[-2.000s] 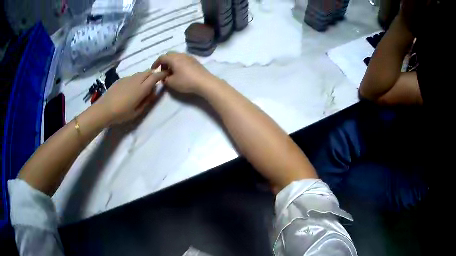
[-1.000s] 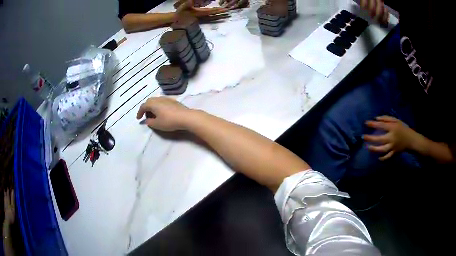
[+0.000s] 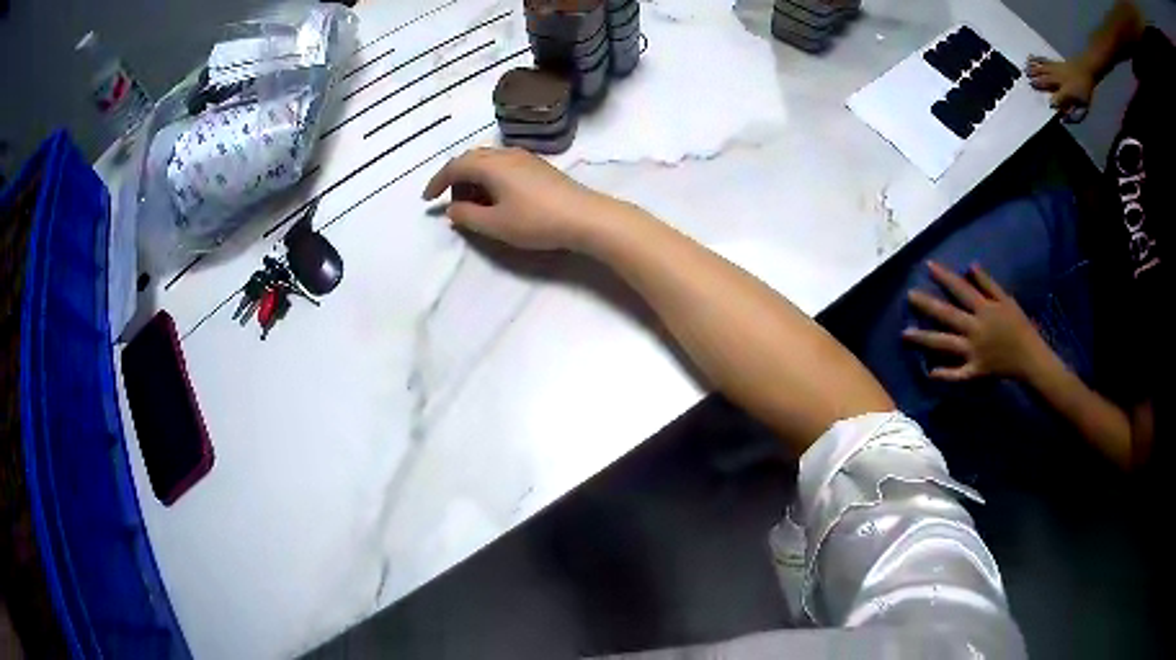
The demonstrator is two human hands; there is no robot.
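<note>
My right hand (image 3: 519, 196) rests on the marble-pattern table (image 3: 516, 374), fingers loosely curled, thumb and forefinger apart; I see nothing in it. My left hand is not in view. Just beyond my right hand stands a short stack of brown-topped, grey-sided pieces (image 3: 534, 108). Taller stacks of the same pieces (image 3: 568, 36) stand behind it, cut off by the top edge.
A dark phone (image 3: 168, 410), keys with a red tag (image 3: 268, 303), a black oval object (image 3: 313, 258), a clear bag (image 3: 245, 148) and a blue crate (image 3: 84, 413) are at left. Thin dark strips lie behind. At right, a person sits by a white sheet (image 3: 892, 114) with black pads (image 3: 974, 77).
My left hand, near my right hand two seconds ago, has left the table and the picture. My right hand stays near the short stack. The view has shifted. The neighbour's hand stays over their lap.
</note>
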